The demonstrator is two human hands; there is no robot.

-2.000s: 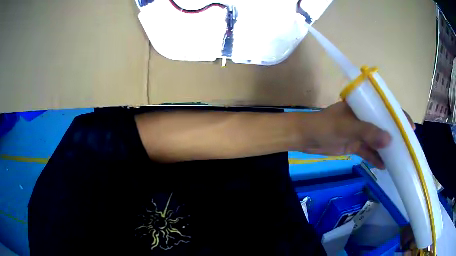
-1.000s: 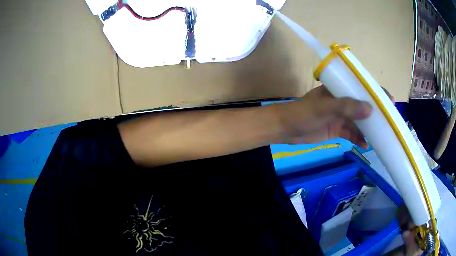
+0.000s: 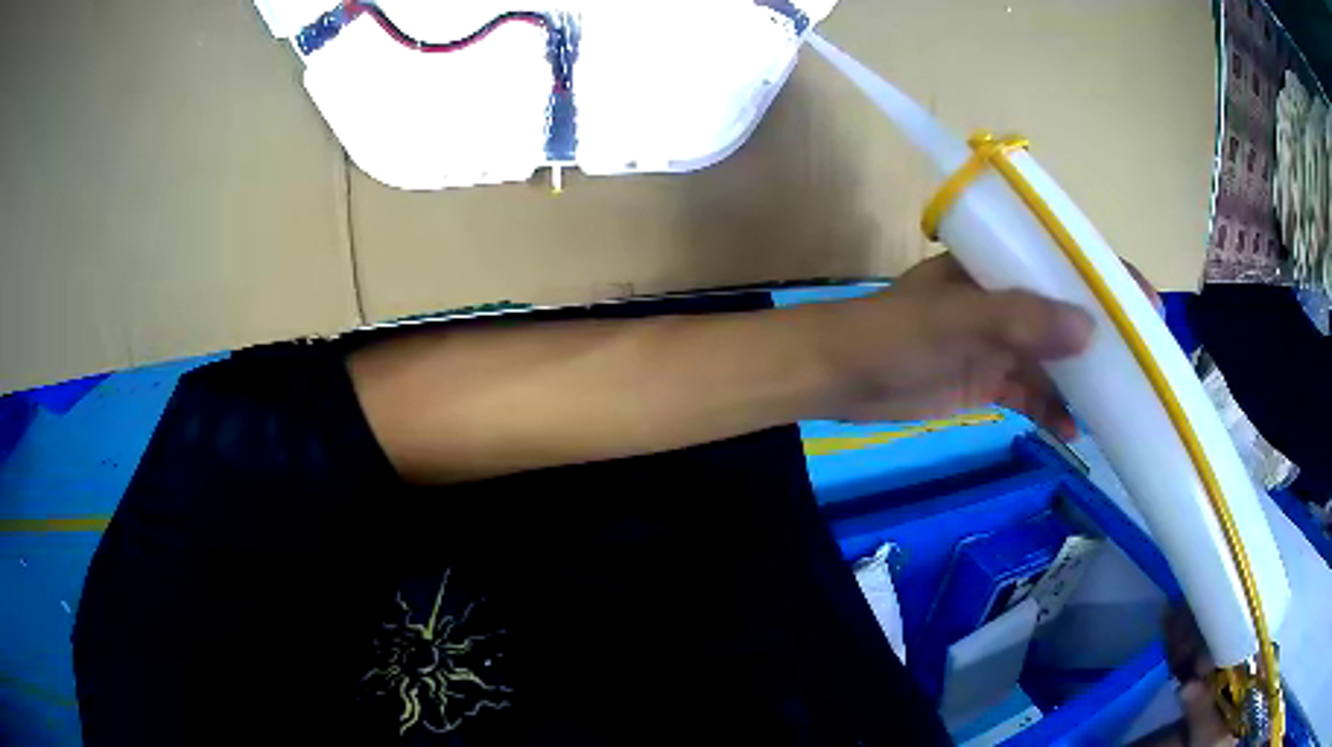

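The white panel lies at the top, cut off by the picture's edge. Red and black wires curve to a dark strip at its middle. The caulking gun has a yellow frame around a white cartridge. Its translucent nozzle points up-left, with the tip at the dark strip on the panel's right edge. My left hand is wrapped around the cartridge's front half. My right hand, dark and partly cut off, is at the gun's rear; its fingers are mostly hidden.
Tan cardboard covers the bench, its front edge running across before my body. A blue basket with boxes and white pieces stands below right. Stacked off-white items are on a patterned surface at the far right. The floor is blue.
The panel, gun and hands now appear further left and slightly higher than two seconds ago, as the view has shifted. The nozzle tip stays at the panel's right strip. A forearm at far right has gone.
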